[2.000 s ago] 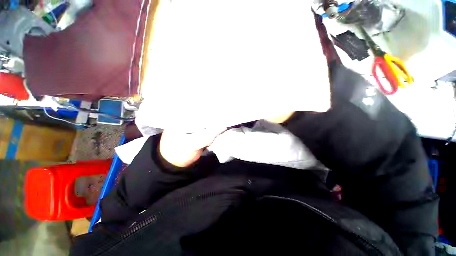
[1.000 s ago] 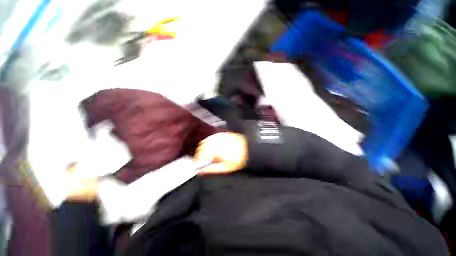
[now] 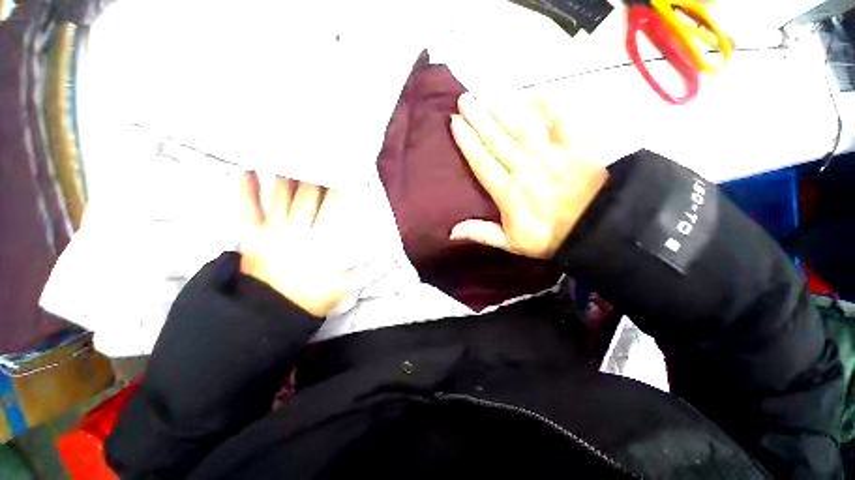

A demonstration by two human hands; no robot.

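Note:
A maroon fabric piece (image 3: 431, 187) lies in front of me, its right part under my right hand. White-backed fabric (image 3: 141, 234) spreads to its left and along the front edge near my jacket. My left hand (image 3: 291, 248) lies on the white fabric, its fingers pointing away from me and partly covered or washed out by glare. My right hand (image 3: 525, 178) rests flat on the maroon piece, fingers apart, thumb to the left. Bright glare hides where the white fabric ends behind the maroon piece.
Scissors with red and yellow handles (image 3: 670, 47) lie at the upper right, beside black labels (image 3: 586, 11). Layered maroon pieces (image 3: 37, 159) are at the left edge. A red stool (image 3: 89, 445) shows at lower left. Something blue (image 3: 773, 202) is below the table edge at right.
The view has swung from the right back to the table. The maroon piece, earlier held near my body, now lies spread out, with my right hand flat on it.

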